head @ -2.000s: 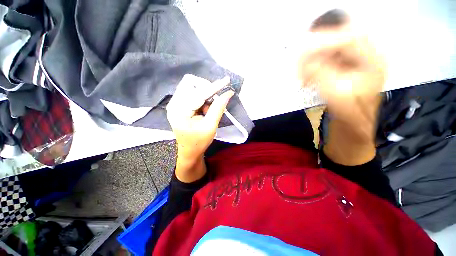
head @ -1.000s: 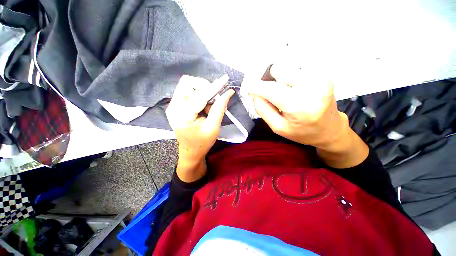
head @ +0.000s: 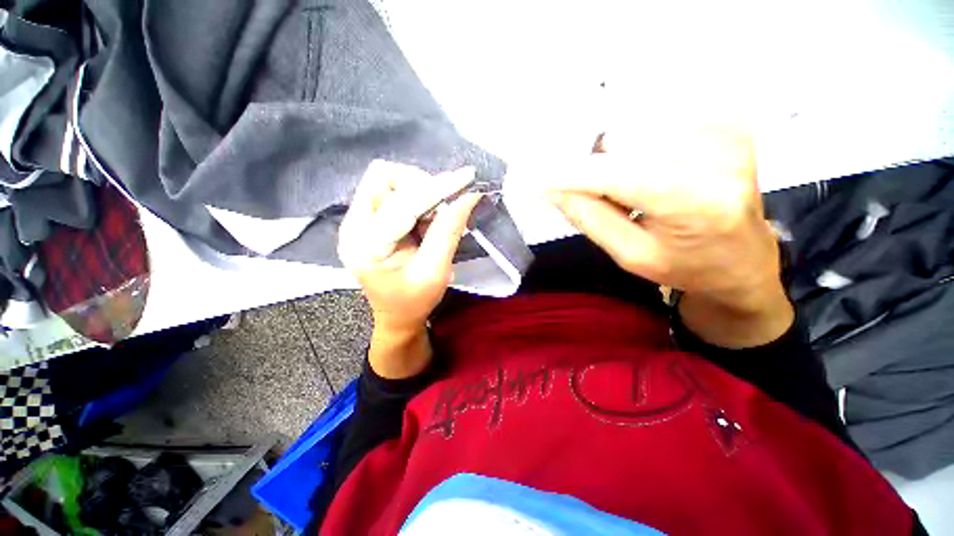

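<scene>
A dark grey garment (head: 303,147) lies over the table, with its corner and hem running to my left hand. A white binding (head: 494,254) edges the fold below my fingers. My left hand (head: 403,236) pinches the hem between thumb and fingers. My right hand (head: 680,209) is in the air to the right, apart from the cloth, with thumb and forefinger pinched together. A small reddish-brown bit (head: 598,142) and a metallic spot (head: 635,215) show at this hand, likely thread snips. A needle or thread at its fingertips is too small to make out.
The white table (head: 502,63) is overexposed. A red plaid bundle (head: 94,257) under clear plastic sits at its left edge. Dark garments (head: 889,304) with white tabs are piled at right. A blue bin (head: 309,461) and a metal rack (head: 225,503) stand below left.
My right hand came in from the upper right to the hem, then moved back a little to the right. My left hand keeps its pinch with only a slight shift.
</scene>
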